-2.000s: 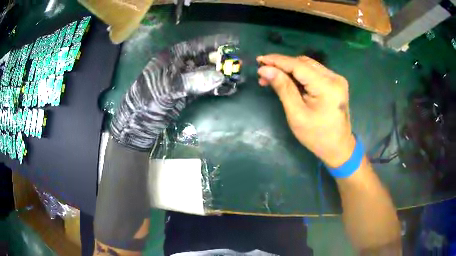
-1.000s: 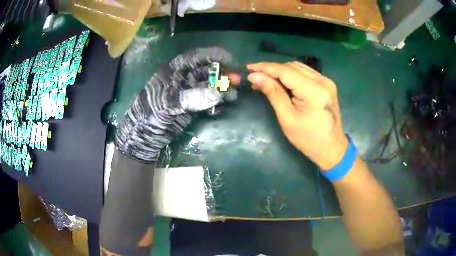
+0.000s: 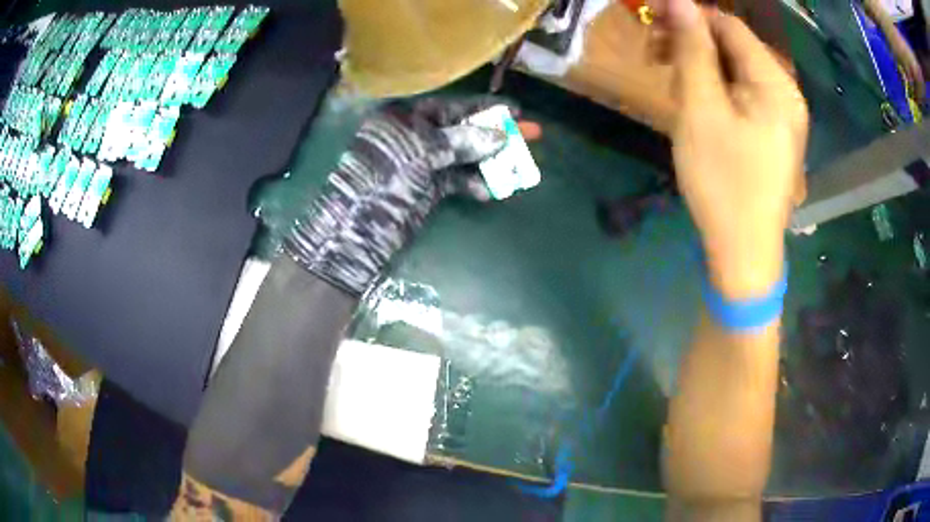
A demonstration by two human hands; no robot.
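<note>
My left hand (image 3: 393, 184), in a black-and-white knit glove, holds a small pale green circuit board (image 3: 513, 166) by its upper left side above the bench. The board's flat face shows. One uncovered fingertip shows beside it. My bare right hand (image 3: 739, 133) is blurred and raised over the brown shelf at the upper right, its fingertips near the top edge. A small red-yellow thing (image 3: 644, 11) is at those fingertips; whether they grip it is unclear. A blue strap (image 3: 747, 309) is on the right wrist, and its blue cord trails to the bench's near edge.
An amber hood (image 3: 433, 46) hangs above the left hand. Rows of green boards (image 3: 133, 87) lie on the black mat (image 3: 194, 224) at left. A white pad (image 3: 382, 398) lies at the near edge. A grey post (image 3: 867, 178) and dark cables (image 3: 851, 336) are at right.
My right hand has moved away from the left hand, up and right to the shelf. The board in my left hand now shows a flat pale face. The camera view has turned right.
</note>
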